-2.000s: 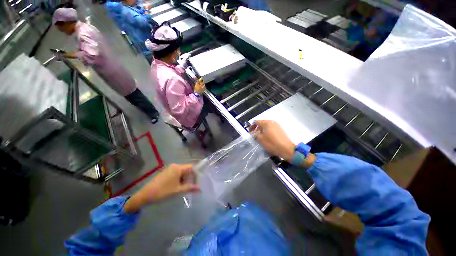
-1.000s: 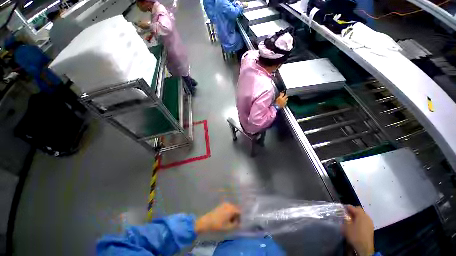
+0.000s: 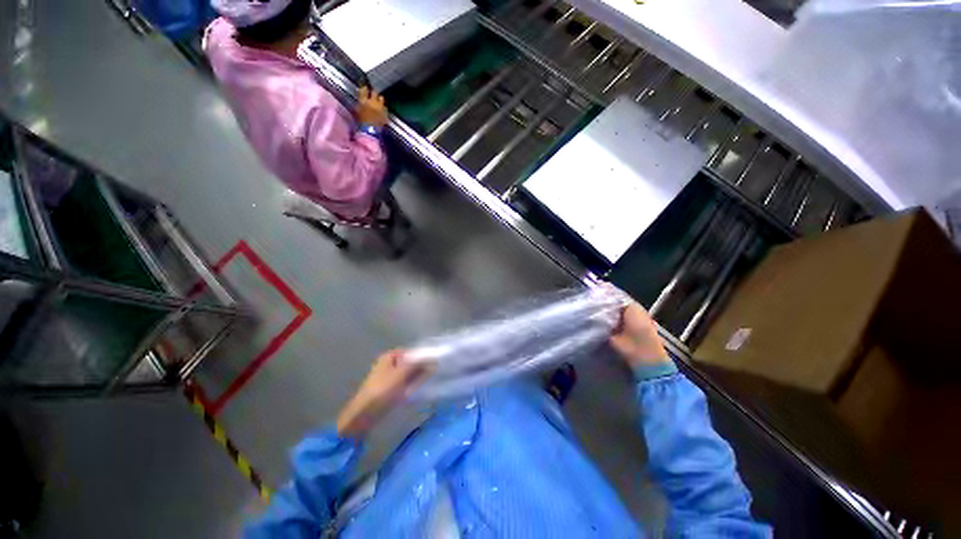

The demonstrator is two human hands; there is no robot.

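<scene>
A clear plastic bag is stretched between my two hands in front of my body, crinkled and shiny. My left hand grips its left end. My right hand grips its right end, near the conveyor's edge. The bag is slightly blurred. A flat silver-white metal-cased unit lies on a dark green carrier board on the roller conveyor, beyond my right hand and apart from it.
An open cardboard carton with a small white label stands on the conveyor at right. A seated person in pink works at another unit. A white bench holds clear bags. A metal-framed rack stands left.
The view has swung back right, bringing the carton into view. The bag is now gathered into a narrower strip, still held at both ends.
</scene>
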